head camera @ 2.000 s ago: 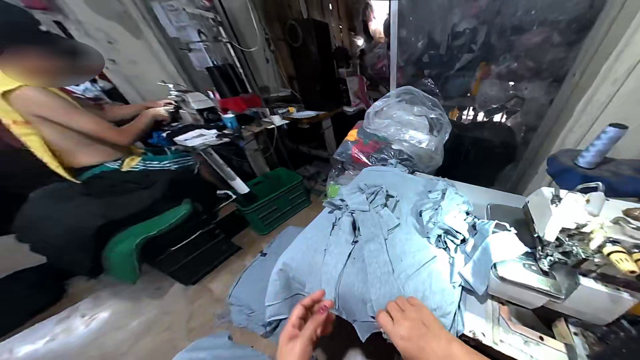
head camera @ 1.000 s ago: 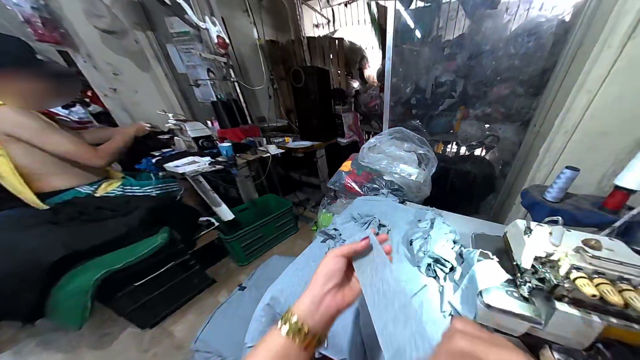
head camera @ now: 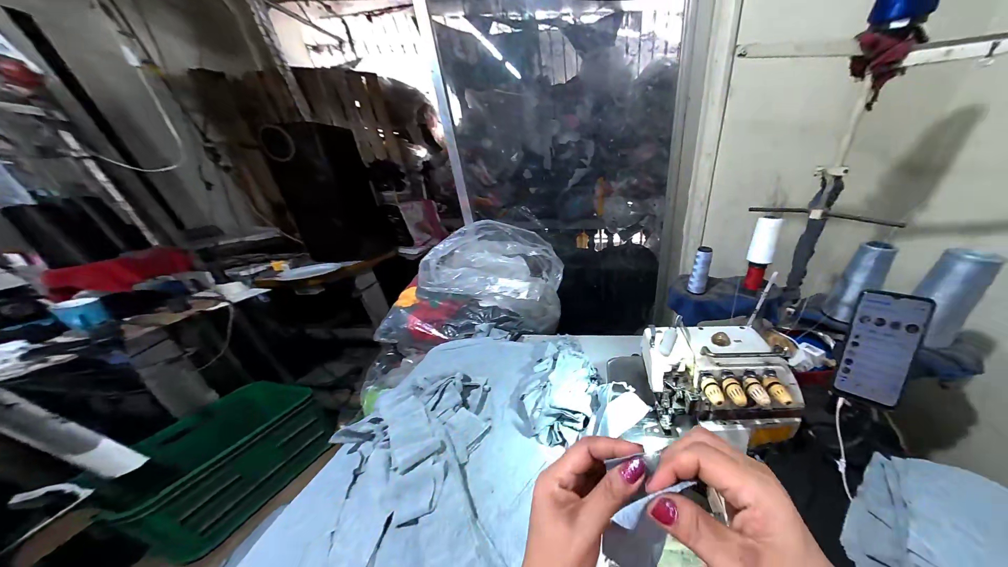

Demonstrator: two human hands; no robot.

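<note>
My left hand and my right hand are side by side at the lower centre, in front of an overlock sewing machine. Between their thumbs and fingers they pinch a small folded piece of light blue fabric. Its lower part hangs below the fingertips. Light blue cut fabric lies spread over the table to the left, with folded strips on top. A crumpled bunch of the same fabric rests just left of the machine.
A green plastic crate stands on the floor at left. Clear plastic bags sit behind the fabric. Thread cones and a lit phone are at right, above more light blue fabric. Another work table is at far left.
The long fabric strip stretched between my hands a second ago is now a small folded piece, and my hands have come together near the machine. The view has swung right; the other person is out of sight.
</note>
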